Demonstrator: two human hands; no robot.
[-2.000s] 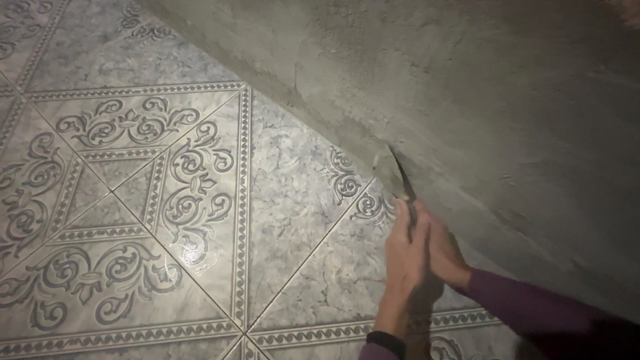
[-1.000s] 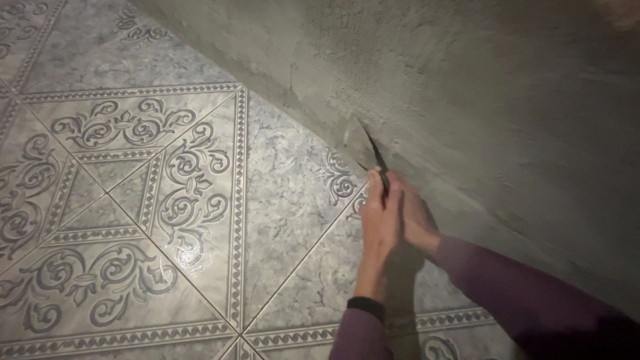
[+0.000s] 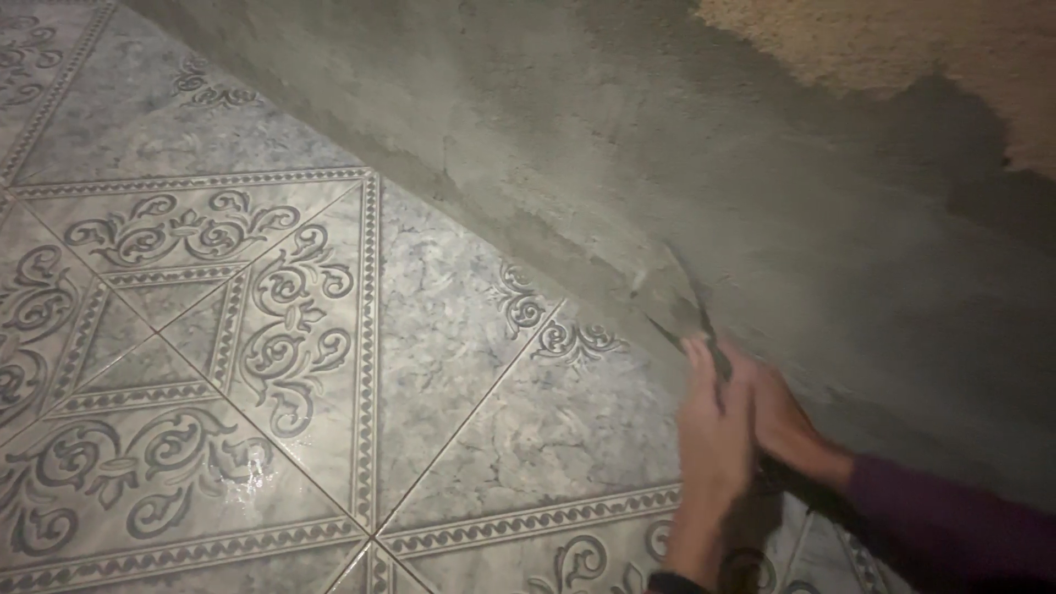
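Note:
A trowel [image 3: 678,290] with a thin metal blade lies against the wet grey plaster [image 3: 577,140] low on the wall, just above the tiled floor. Both my hands are pressed together around its handle, which their fingers mostly hide. My left hand [image 3: 714,421], with a black band at the wrist, is on the floor side. On the wall side is my right hand [image 3: 784,412], below a purple sleeve. The blade is slightly blurred, and plaster of much the same grey surrounds it.
Patterned grey floor tiles [image 3: 462,412] with scroll decoration meet the wall along a diagonal edge. At the upper right, a rough tan patch of wall [image 3: 891,41] borders the grey plaster. Light glares off one tile at the lower left.
Both hands and the trowel have moved right and down along the base of the wall since a second ago. More of the tan wall patch shows as the view has shifted a little.

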